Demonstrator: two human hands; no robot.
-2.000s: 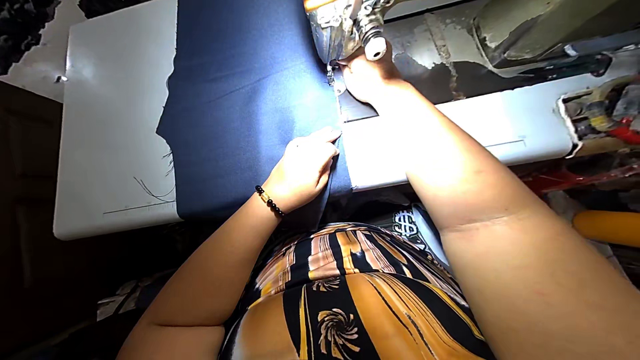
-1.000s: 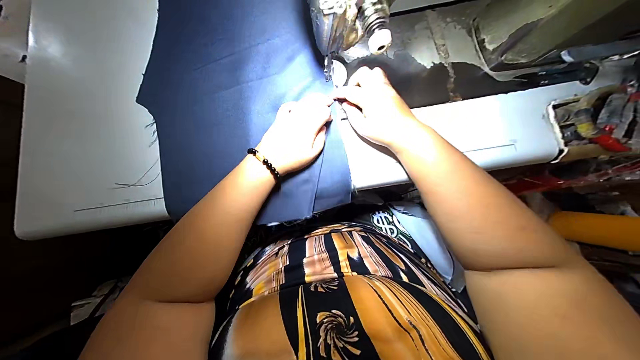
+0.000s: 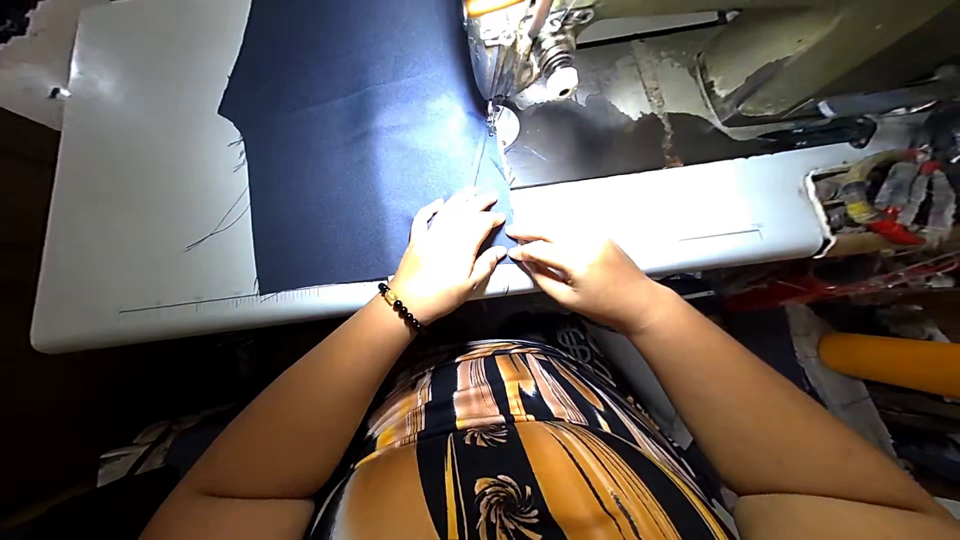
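Observation:
Navy blue fabric (image 3: pixel 322 165) lies flat on the white sewing table (image 3: pixel 150 225), its right edge running under the presser foot (image 3: pixel 492 120) of the sewing machine (image 3: pixel 517 45). Below the foot, near the cloth's lower right corner, my left hand (image 3: pixel 450 251) rests on it with fingers bent, a beaded bracelet at the wrist. My right hand (image 3: pixel 589 277) pinches the fabric's right edge near that corner between thumb and fingers. The fingertips of both hands are close together. Loose threads (image 3: pixel 225 221) trail from the cloth's left edge.
The machine's greenish arm (image 3: pixel 810 60) spans the upper right. A cutout at the table's right end shows red and yellow parts (image 3: pixel 885 202). A yellow cylindrical object (image 3: pixel 892 362) sits at the far right. A printed ruler scale (image 3: pixel 255 300) runs along the table's front edge.
Both hands have come down toward the table's front edge, away from the needle area. The right hand was beside the presser foot two seconds ago. The fabric's lower edge sits farther from me than before.

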